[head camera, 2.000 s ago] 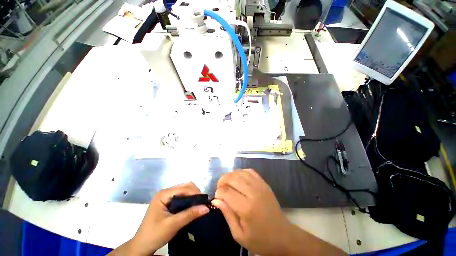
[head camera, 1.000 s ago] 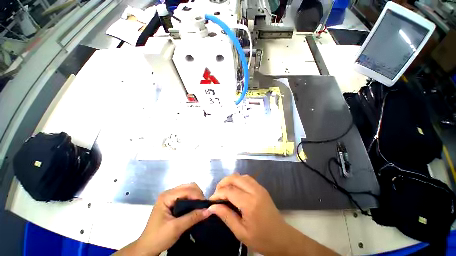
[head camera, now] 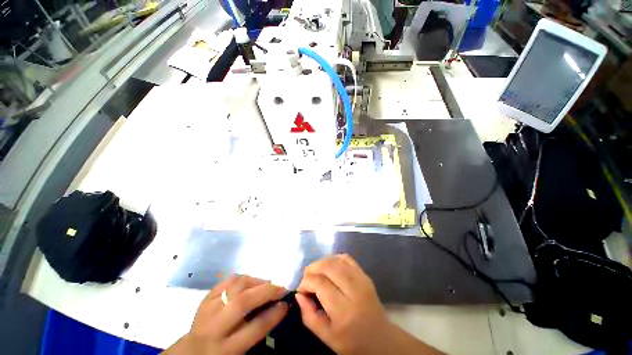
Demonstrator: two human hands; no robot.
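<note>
A dark fabric piece (head camera: 294, 335) with a small pale yellow label lies at the table's front edge, mostly covered by my hands. My left hand (head camera: 239, 315) grips its upper edge from the left, fingers folded over it; a pale spot shows on one finger. My right hand (head camera: 341, 299) pinches the same edge from the right, fingertips almost touching the left ones. The exact part pinched is hidden by the fingers.
The white sewing machine head (head camera: 298, 104) with blue hose (head camera: 346, 111) stands ahead over a yellow-edged template (head camera: 407, 216). A black pile (head camera: 93, 239) lies left, another (head camera: 578, 180) right below the tablet (head camera: 552, 75). Cable (head camera: 454, 258) and snips (head camera: 484, 236) lie right.
My left fingers have folded over the fabric edge, and less of the fabric shows above them. The view has shifted, so the machine and table sit slightly lower and further right.
</note>
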